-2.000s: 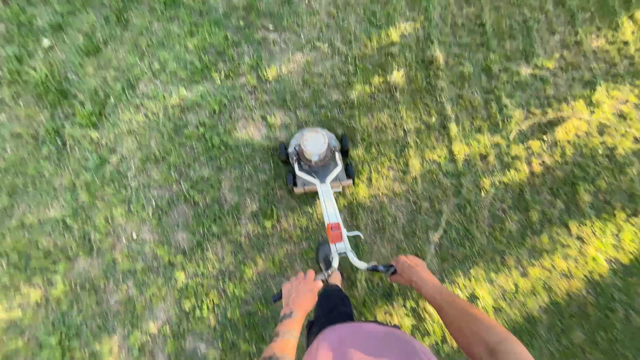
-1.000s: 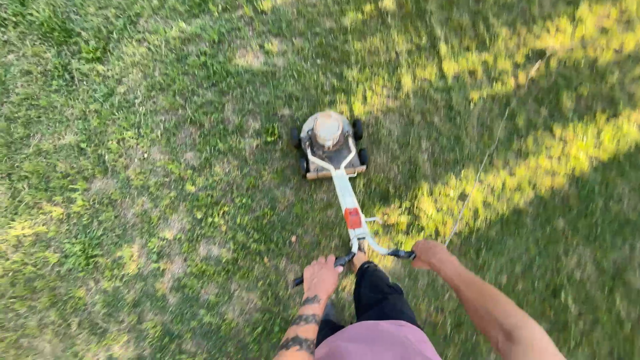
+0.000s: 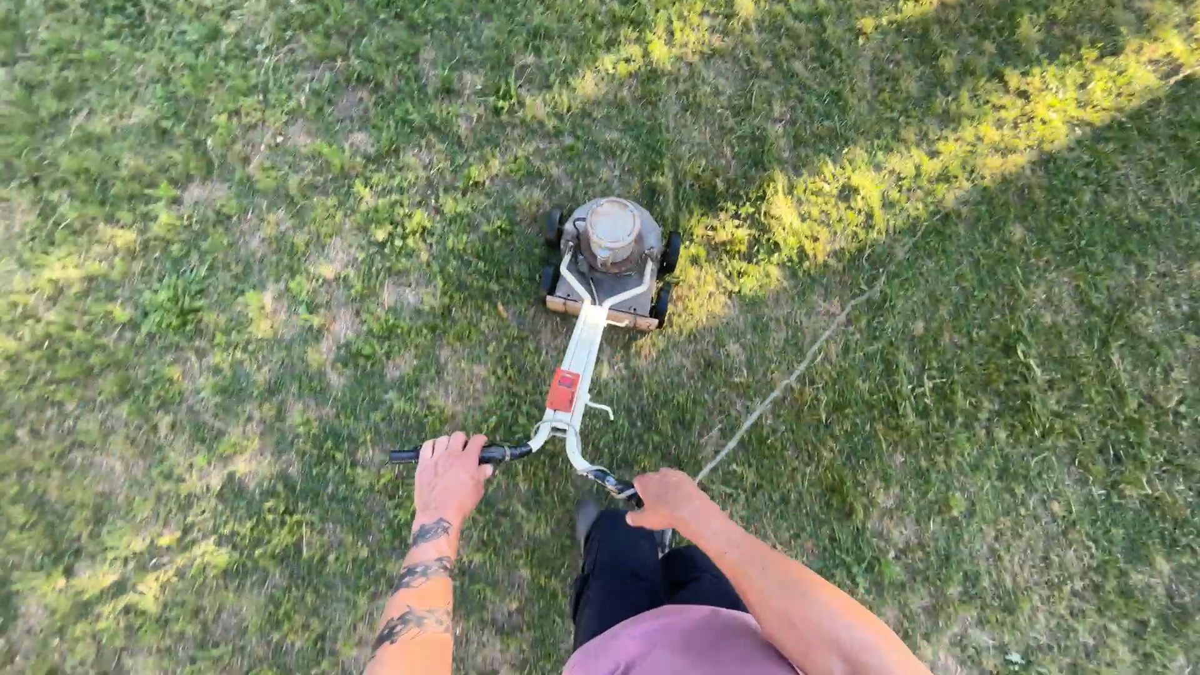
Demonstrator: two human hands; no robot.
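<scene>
A walk-behind electric lawn mower (image 3: 614,248) with a round, worn motor housing and dark wheels stands on the grass ahead of me. Its pale metal handle (image 3: 583,352) runs back toward me and carries a red switch box (image 3: 563,390). My left hand (image 3: 451,476) is wrapped over the black left handlebar grip (image 3: 506,454). At the right grip (image 3: 611,483), beside my thigh, my right hand (image 3: 667,500) is closed, covering the grip's end. A pale cord (image 3: 787,382) stretches from near my right hand up to the right across the grass.
Short, patchy grass (image 3: 309,375) surrounds the mower, with dry spots on the left. A band of sunlight (image 3: 881,197) crosses it diagonally at the upper right. My dark-trousered legs (image 3: 623,562) are just behind the handlebar.
The handle has swung from leaning down to the right to leaning down to the left of the mower head. Both hands stay on the handlebar. The view has shifted over the grass.
</scene>
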